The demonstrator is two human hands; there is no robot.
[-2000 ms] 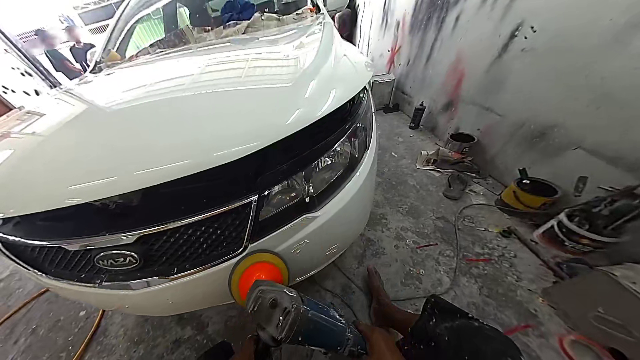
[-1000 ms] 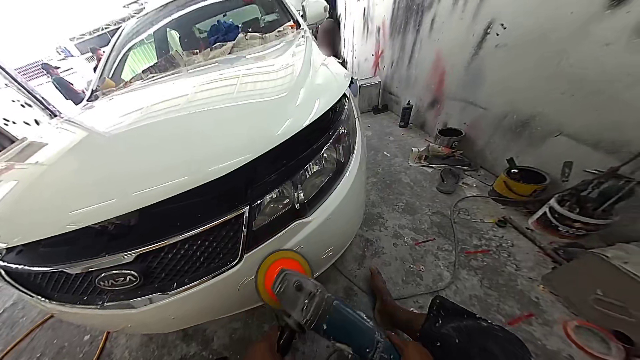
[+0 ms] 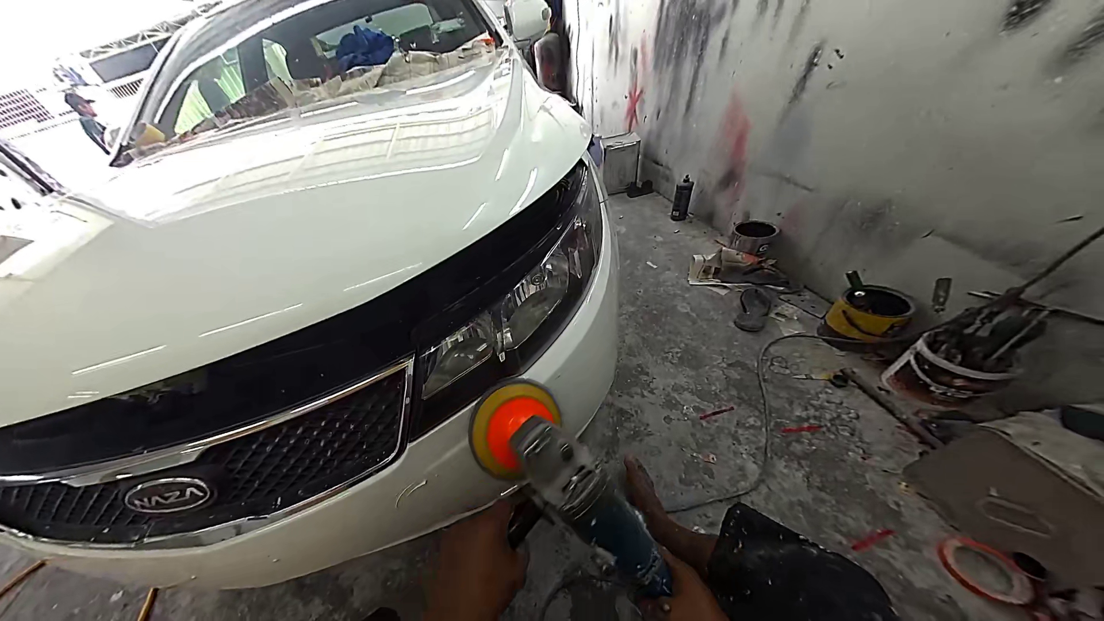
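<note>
A blue and grey power polisher (image 3: 595,509) slants up and left from the bottom of the view. Its round orange and yellow polishing pad (image 3: 516,429) lies against the white front bumper (image 3: 431,461) of a car, just below the headlight (image 3: 509,323). Around the polisher's dark side handle my left hand (image 3: 483,561) is closed. My right hand (image 3: 686,595), partly cut off by the lower edge, grips the rear of the blue body. Left of the pad is the dark mesh grille (image 3: 310,448) with a chrome frame.
A grey cable (image 3: 762,414) curves over the stained floor. Along the wall stand a black bottle (image 3: 681,198), an open can (image 3: 755,235), a yellow bucket (image 3: 867,317) and a white bucket of tools (image 3: 949,371). My bare foot (image 3: 660,517) is right of the polisher. A person (image 3: 86,116) is far left.
The pad has moved up the bumper, from beside the grille's corner to just under the headlight. Both hands have kept hold of the polisher. The view has shifted somewhat.
</note>
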